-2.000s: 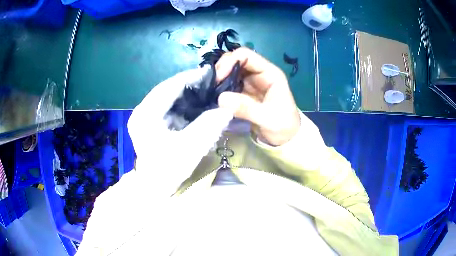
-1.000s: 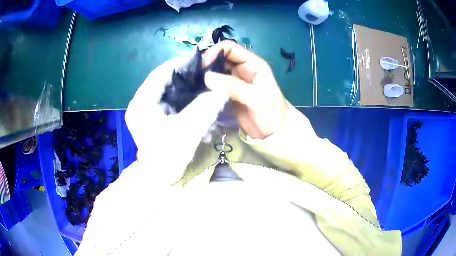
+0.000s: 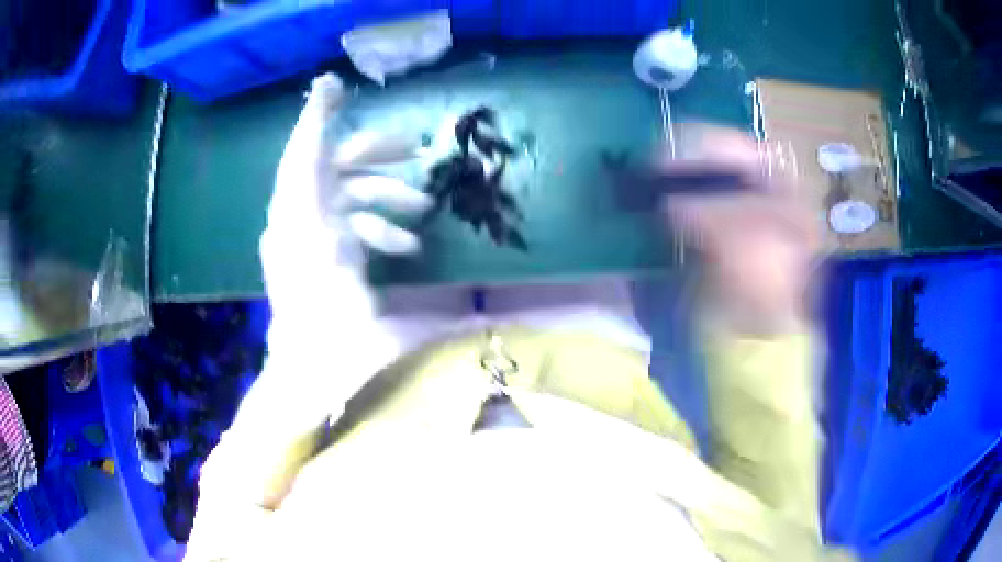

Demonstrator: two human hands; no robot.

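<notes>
A cluster of black spiky pieces (image 3: 478, 192) lies on the dark green mat (image 3: 571, 236) in front of me. My left hand (image 3: 330, 209), in a white glove, is just left of it with fingers apart, the fingertips close to its left edge; I see nothing in it. My right hand (image 3: 747, 209), bare and strongly blurred, is right of the mat's middle. It holds a dark elongated piece (image 3: 687, 184) that sticks out to the left; its exact shape is lost in the blur.
A white bottle with a blue tip (image 3: 666, 58) stands at the back. A brown cardboard sheet (image 3: 791, 104) with two white ovals lies at right. Blue bins stand at the back (image 3: 242, 38), lower left and lower right (image 3: 863, 384). A crumpled white label (image 3: 398, 46) is at the back bin.
My hands have moved apart, the left to the left and the right to the right. The black cluster they held now lies on the mat. The right hand has a dark piece.
</notes>
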